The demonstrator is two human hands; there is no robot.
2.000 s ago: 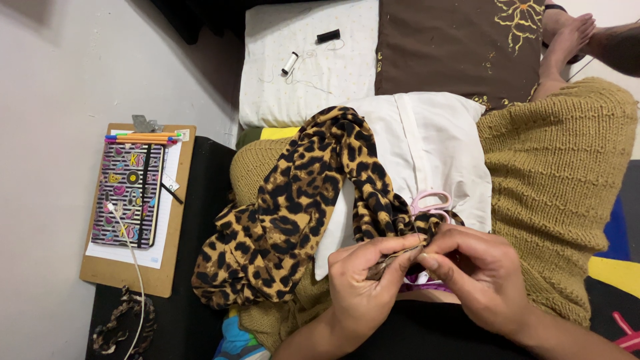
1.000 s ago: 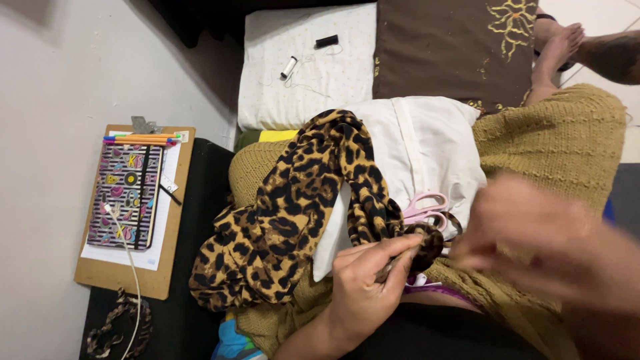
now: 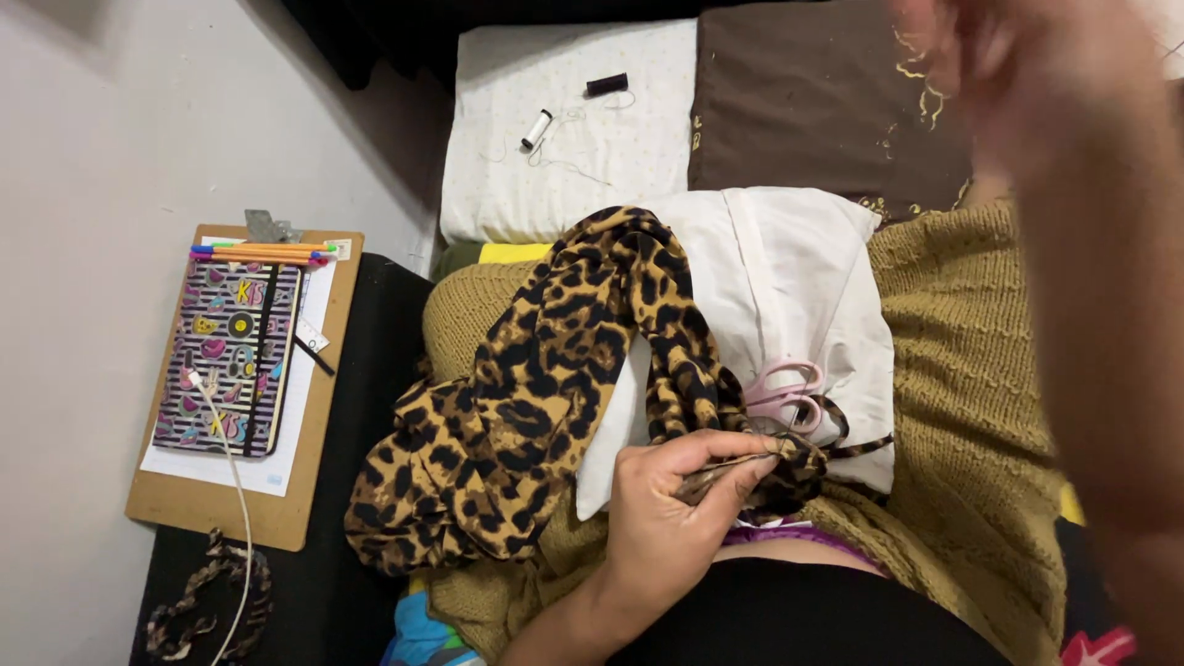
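Observation:
Leopard-print fabric [image 3: 546,370] lies in folds over a white pillow [image 3: 795,268] on my lap. My left hand [image 3: 684,509] pinches a gathered edge of it between thumb and fingers, near the lower middle. Just above those fingertips, pink-handled scissors [image 3: 786,398] rest on the pillow, their blades hidden. My right hand [image 3: 980,55] is raised at the upper right, blurred and partly cut off by the frame; whether it holds a needle or thread does not show. Thin dark strips of the fabric curl beside the scissors.
A white cushion [image 3: 573,176] bears a black thread spool [image 3: 606,85] and a white thread spool [image 3: 536,130] with loose thread. A brown cloth [image 3: 786,102] adjoins it. At left, a clipboard [image 3: 319,435] holds a patterned notebook [image 3: 227,361] and pens; a white cable crosses it. A mustard knitted blanket [image 3: 962,342] covers my legs.
My right hand has moved from beside my left hand at the fabric up to the upper right. My left hand has kept its pinch on the fabric.

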